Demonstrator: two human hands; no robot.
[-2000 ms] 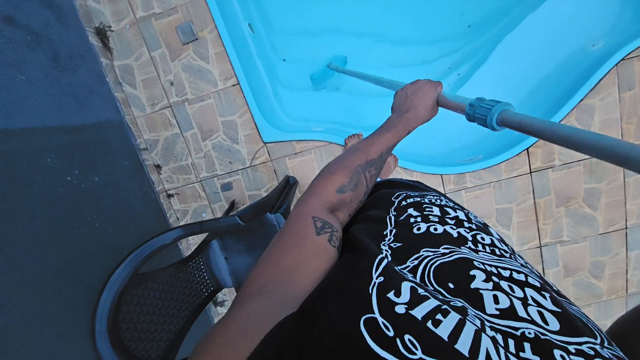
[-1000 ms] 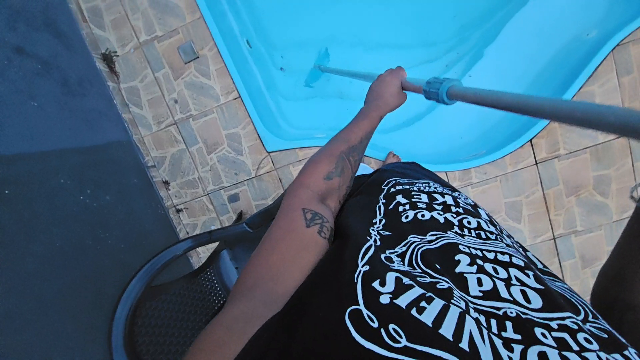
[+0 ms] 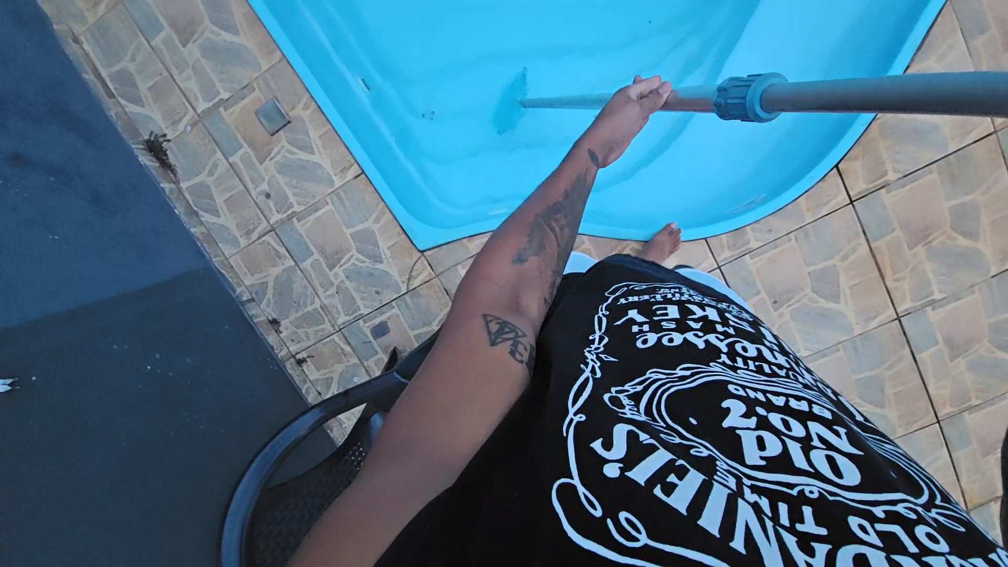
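My left hand [image 3: 634, 110] is closed around the thin section of a telescopic pole [image 3: 874, 93], just left of its blue ribbed locking collar [image 3: 748, 98]. From the hand the pole reaches left into a light-blue pool [image 3: 441, 157]. At its far end is a blue head [image 3: 513, 102], seemingly under water, its exact kind unclear. The thick section of the pole runs out of view at the right edge. My right hand is not in view.
A black plastic chair [image 3: 272, 441] stands beside my left arm. Stone-patterned paving tiles [image 3: 795, 276] surround the pool, with a small square cover [image 3: 272, 116] and a tuft of weeds [image 3: 160, 150]. A bare foot [image 3: 662, 243] is by the pool's rim. A dark surface lies at left.
The pole has turned from a slant to nearly level in view. My left hand stays on its thin section, near the collar. The view has shifted somewhat.
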